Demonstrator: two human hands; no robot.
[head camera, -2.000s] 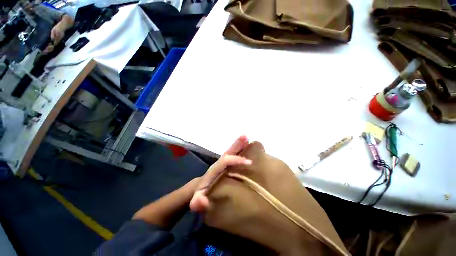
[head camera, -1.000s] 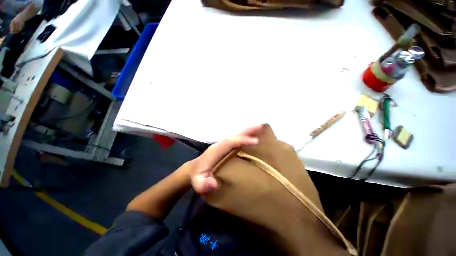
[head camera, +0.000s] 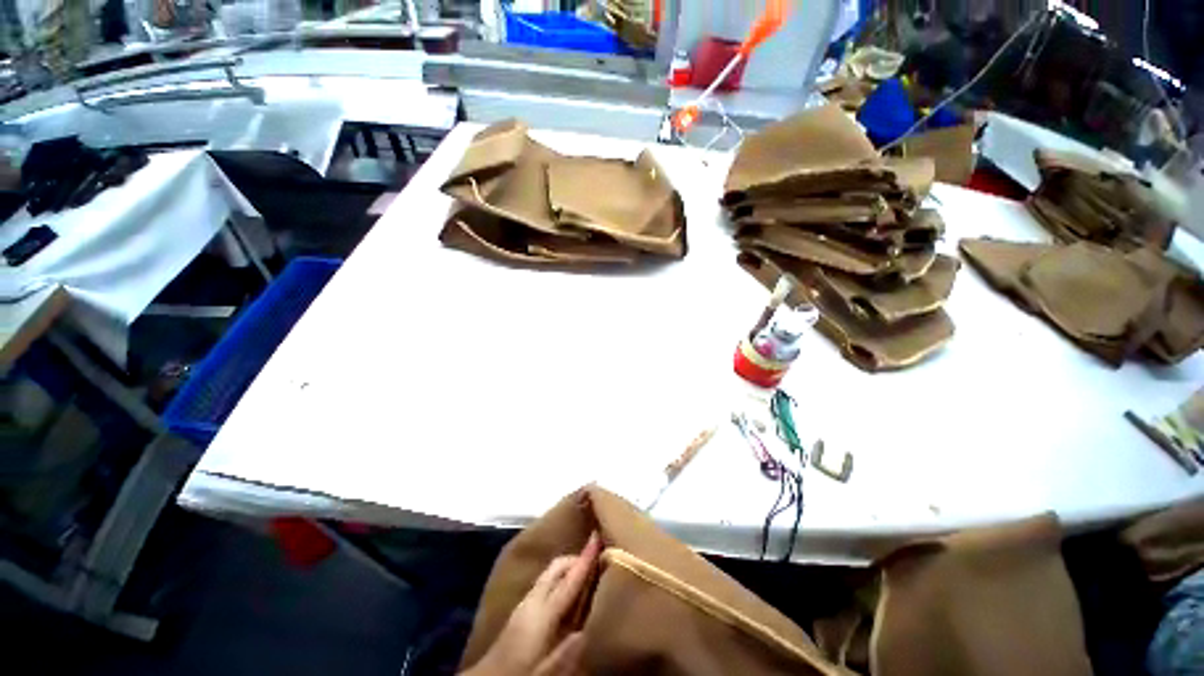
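Observation:
A tan bag body (head camera: 660, 601) lies at the bottom centre, against the table's front edge, with a peaked corner and a pale raised piping line (head camera: 700, 597) running down to the right. My left hand (head camera: 548, 614) is at the bag's left part, its fingertips gripping the cloth in a fold just left of the piping. The hand is cut off by the bottom edge of the picture. My right hand is not in view.
On the white table (head camera: 396, 383) lie a wooden-handled tool (head camera: 689, 453), a green-handled tool (head camera: 787, 420), a small block (head camera: 832, 461) and a red-based bottle (head camera: 770, 350). Folded bags (head camera: 568, 198) and a bag stack (head camera: 845, 225) stand behind. Another bag (head camera: 984, 601) lies right. A person in blue (head camera: 891, 112) is far back.
The view has lifted, showing more of the table and room. My left hand and the bag corner sit lower in the picture. The fingers now tuck into the cloth fold.

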